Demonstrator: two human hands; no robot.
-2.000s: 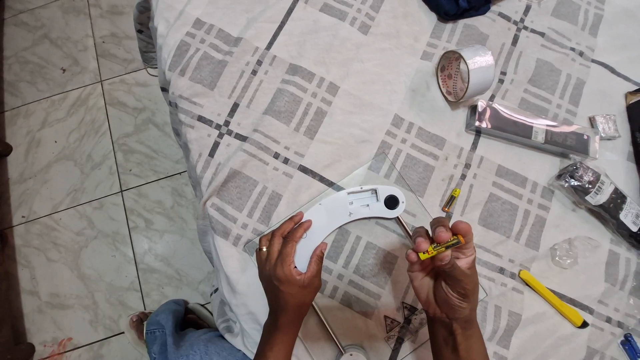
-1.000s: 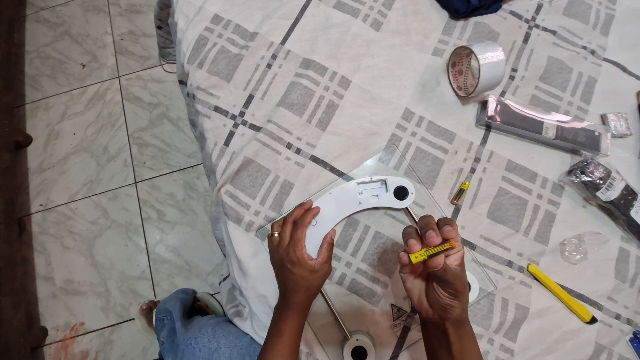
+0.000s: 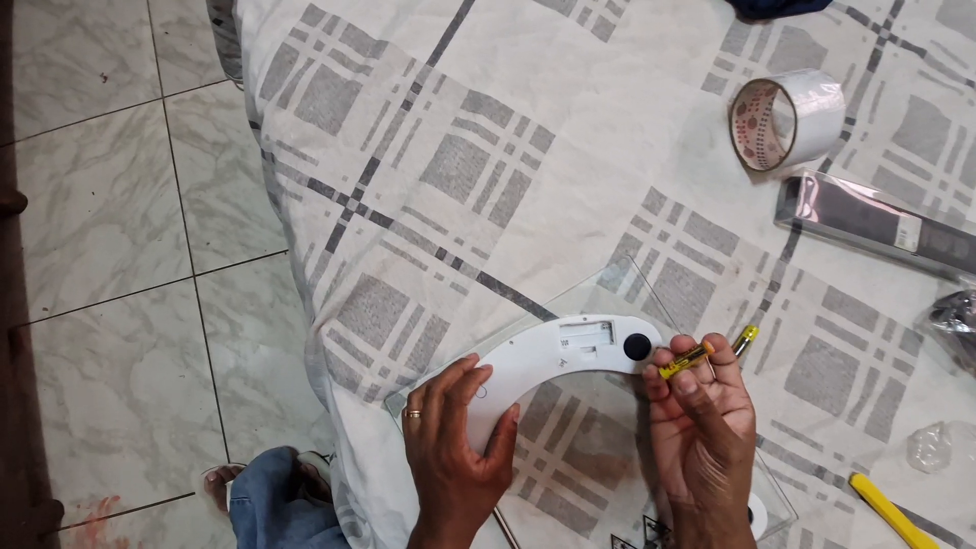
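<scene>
A glass bathroom scale lies underside up on the bed, its curved white plastic housing (image 3: 534, 343) showing an uncovered battery compartment (image 3: 587, 335) beside a round black foot (image 3: 637, 347). My left hand (image 3: 461, 450), with a ring on one finger, grips the left part of that housing. In the fingertips of my right hand (image 3: 701, 419) is a yellow battery (image 3: 686, 360), held just right of the black foot. A second yellow battery (image 3: 746, 341) rests on the sheet behind my right fingers. The compartment appears to hold no battery.
On the checked bedsheet (image 3: 427, 229) at right lie a roll of tape (image 3: 789, 118), a clear-wrapped dark box (image 3: 877, 221), a plastic-wrapped dark item (image 3: 957, 316), crumpled clear plastic (image 3: 930, 447) and a yellow cutter (image 3: 884, 511). Dark blue cloth (image 3: 778, 6) is at the top. Tiled floor (image 3: 99, 229) is left.
My right hand, with the battery, has moved closer to the black foot and the compartment. My left hand remains on the white housing. The view has shifted somewhat.
</scene>
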